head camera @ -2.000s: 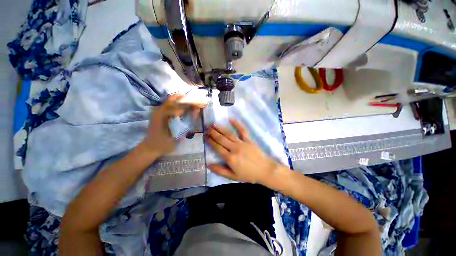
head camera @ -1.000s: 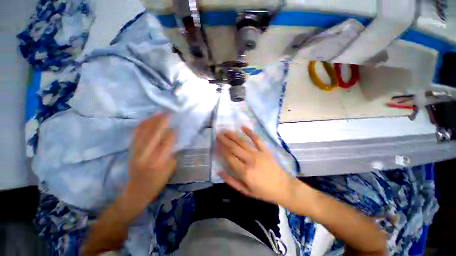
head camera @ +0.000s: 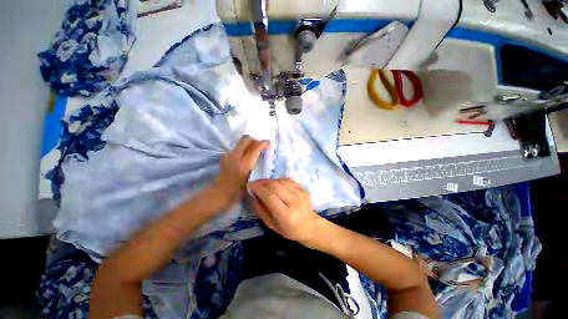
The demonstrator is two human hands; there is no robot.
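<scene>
The garment piece [head camera: 156, 162], pale washed blue with a dark blue serged edge, lies under the presser foot and needle [head camera: 271, 104] and spreads left and right of it. A seam [head camera: 276, 140] runs from the foot toward me. My left hand [head camera: 241, 163] is on the cloth just left of the seam, fingers bent, pinching a fold of it. My right hand [head camera: 285, 205] is close in front of it, fingertips curled on the cloth's edge at the seam. The hands nearly touch.
The white sewing machine [head camera: 367, 12] spans the back. Yellow and red looped handles [head camera: 408, 88] and a thin red tool [head camera: 474, 122] lie to the right. A ruler strip [head camera: 436, 177] runs along the front edge. A floral heap [head camera: 492, 249] sits lower right in a blue bin [head camera: 526, 274].
My left hand has moved right to the seam. My right hand has drawn back toward me and curled its fingers. The cloth now covers the table between the hands.
</scene>
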